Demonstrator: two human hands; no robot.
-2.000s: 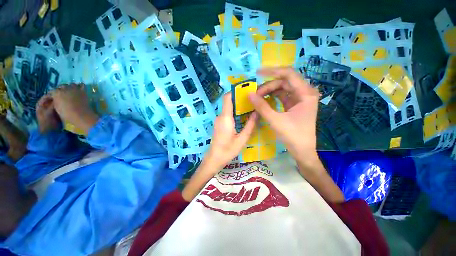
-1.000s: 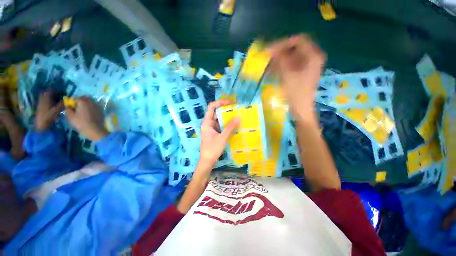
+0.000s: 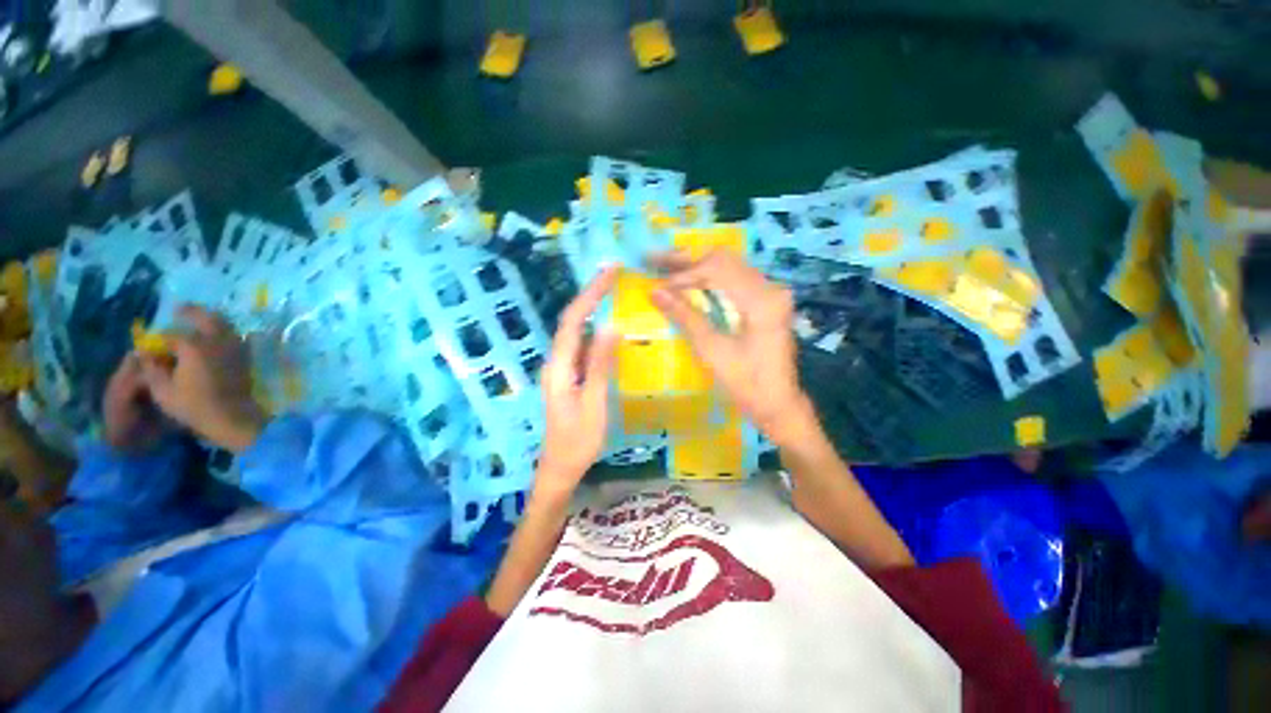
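Note:
A film sheet (image 3: 666, 373) with yellow pieces lies upright in front of my chest, above more yellow pieces. My left hand (image 3: 574, 373) grips its left edge, fingertips near the top. My right hand (image 3: 750, 334) is at its upper right, with thumb and fingertips close together at a yellow film (image 3: 640, 309). Blur hides whether the right fingertips pinch the film or only touch it. No housing can be made out in either hand.
Heaped waste matrix (image 3: 481, 334) lies left, another sheet (image 3: 976, 286) right, over a dark pile of housings (image 3: 906, 355). Filmed housings (image 3: 651, 43) lie on the belt beyond. A grey post (image 3: 314, 87) slants at upper left. A person in blue works close at left; a blue sleeve shows right.
The yellow-filmed housing seen in my left hand two seconds ago is gone from it. My right hand has come down from above the heap to the film sheet. The view has shifted, showing more belt.

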